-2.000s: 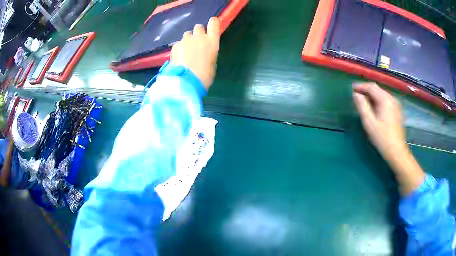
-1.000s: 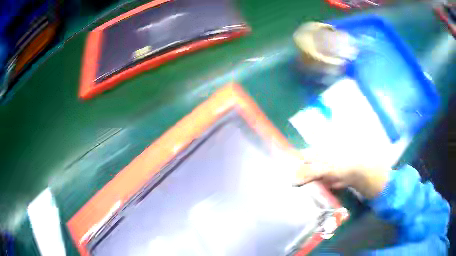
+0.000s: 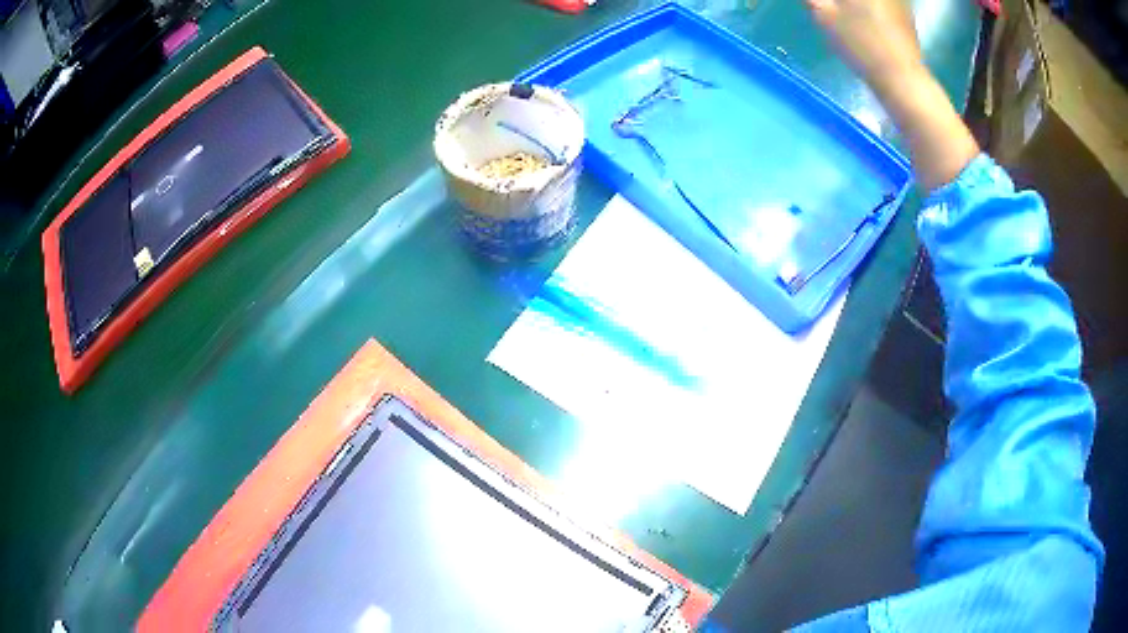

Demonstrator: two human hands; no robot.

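A laptop lid lies inner side up on a red-orange foam pad at the bottom, cut off by the lower edge. Black strips run along its edges. My right hand is at the top right, beyond the blue parts tray, its fingers cut off by the top edge. Whether it holds anything is hidden. The tray holds a few thin dark leads and strips. My left hand is out of the picture.
A stained round pot with light bits inside stands left of the tray. White paper with blue streaks lies partly beneath the tray. Another lid on red foam is at the upper left. A brown cardboard box is at right.
The view has swung right. My right hand has left the near lid's right edge and reached past the tray. My left hand, seen two seconds ago on another padded lid, is gone from view.
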